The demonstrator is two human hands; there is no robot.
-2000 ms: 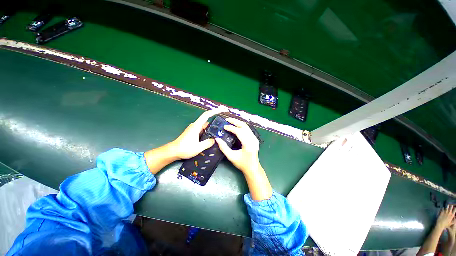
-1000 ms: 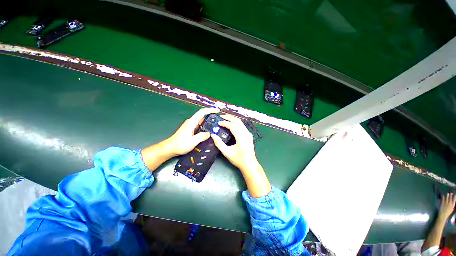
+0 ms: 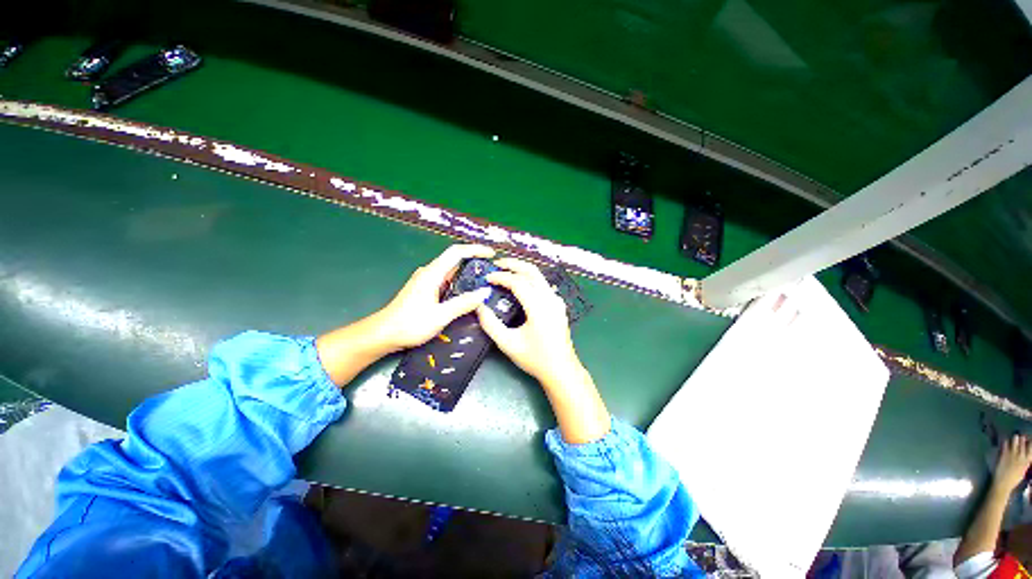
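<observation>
A black phone body (image 3: 439, 368) lies tilted on the glossy dark-green bench, its lower end with orange and white flecks towards me. My left hand (image 3: 432, 303) grips its upper left side, thumb on top. My right hand (image 3: 532, 320) grips its upper right side, thumb and fingers on the top end. A dark motherboard cover (image 3: 473, 273) shows between my hands at the upper end; its fit is partly hidden by my fingers. Thin dark spare covers (image 3: 572, 296) lie just beyond my right hand.
A green conveyor (image 3: 340, 147) with spaced phones (image 3: 633, 210) runs beyond the chipped bench edge (image 3: 283, 170). A slanting white post (image 3: 871, 215) and a large white tilted board (image 3: 775, 424) stand at right. Another person's hand (image 3: 1013, 461) is at the far right.
The phone and my hands sit slightly further left in view. My left thumb has shifted across the upper end. Phones on the conveyor appear slightly further right.
</observation>
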